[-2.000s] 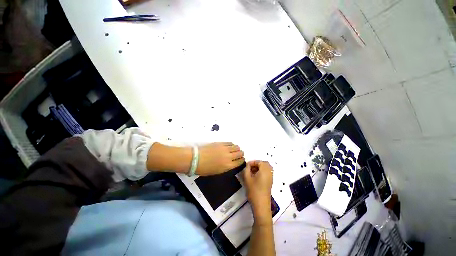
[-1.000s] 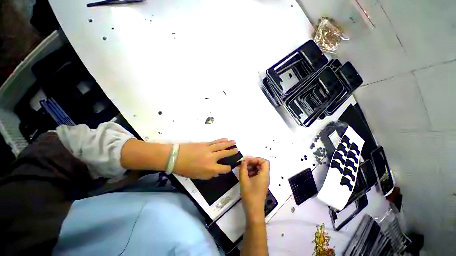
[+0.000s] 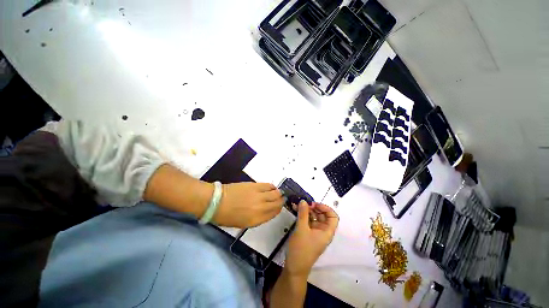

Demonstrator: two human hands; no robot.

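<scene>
A black phone case (image 3: 265, 231) with a pale middle lies at the bench's near edge, its camera end (image 3: 293, 191) between my hands. My left hand (image 3: 250, 203), with a pale bracelet, lies over the case's left side, fingertips together beside the camera end. My right hand (image 3: 308, 239) is at the opposite side, its thumb and curled fingers meeting at the camera end's corner. Any small part between the fingertips is too small to tell. A notched black sheet (image 3: 232, 163) lies beside the case, partly behind my left hand.
Stacked cases (image 3: 328, 51) stand at the back. A white strip with black shapes (image 3: 391, 141), a dotted black square (image 3: 343, 173) and gold parts (image 3: 390, 255) lie right. More cases (image 3: 466, 240) stand far right. Tiny black parts (image 3: 198, 113) dot the bench. A dark tool (image 3: 37, 7) is top left.
The view has shifted right, so things sit further left and higher. My left hand has moved off the notched sheet onto the case, whose camera end now shows. My right hand's fingers have shifted to its corner.
</scene>
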